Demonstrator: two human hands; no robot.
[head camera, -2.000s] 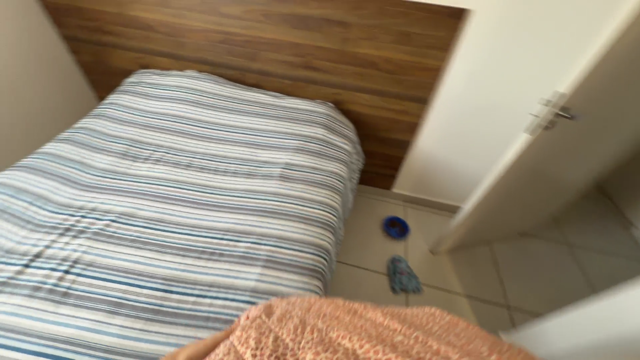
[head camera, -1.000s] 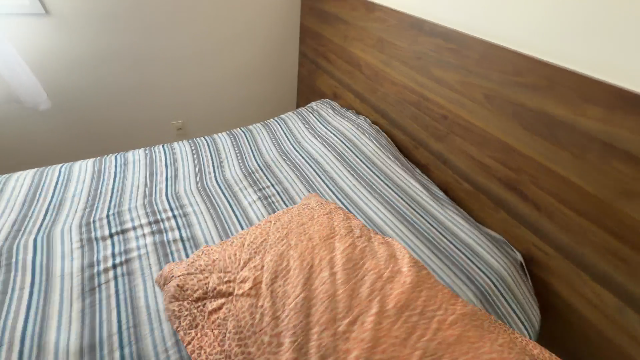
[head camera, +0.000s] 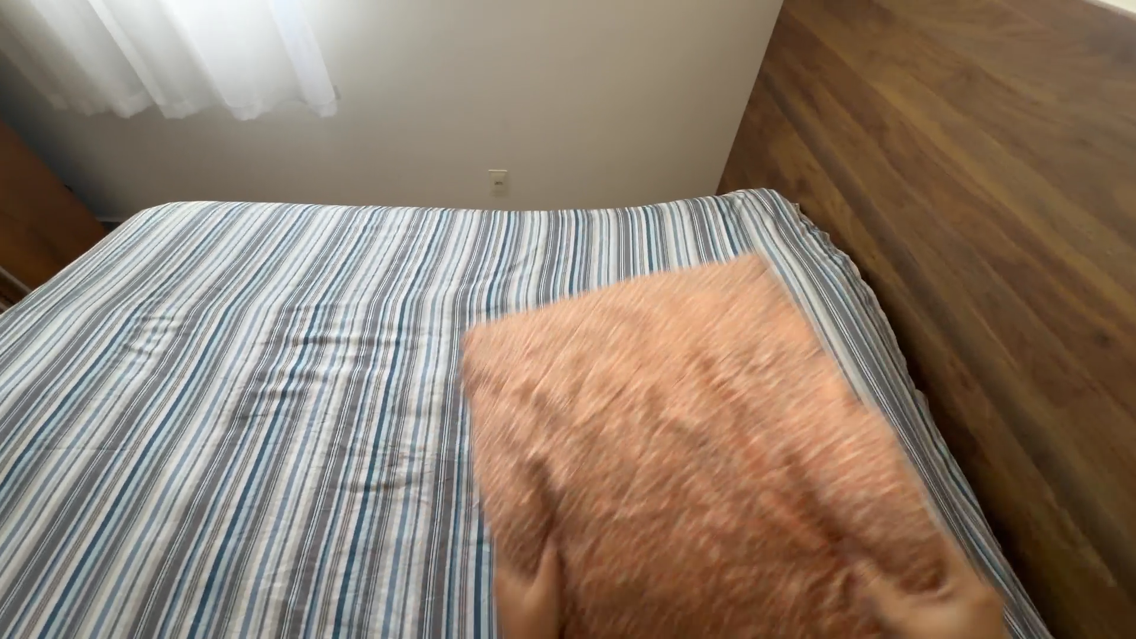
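An orange-patterned pillow, blurred by motion, is over the near right part of a bed with a striped sheet. My left hand grips the pillow's near left side, its thumb on top and the other fingers hidden. At the near right corner, my right hand is closed on the same pillow, with the fabric bunched beside it. The sheet has blue, grey and white stripes and shows some wrinkles left of the pillow.
A wooden headboard runs along the bed's right side. Behind the bed's far edge stands a pale wall with a socket. A white sheer curtain hangs at the upper left, and a brown wooden surface is at the left edge.
The view has swung from the door side to the curtained wall. The pillow, lower in the frame earlier, now extends over the bed near the headboard, and both my hands have come into sight on it.
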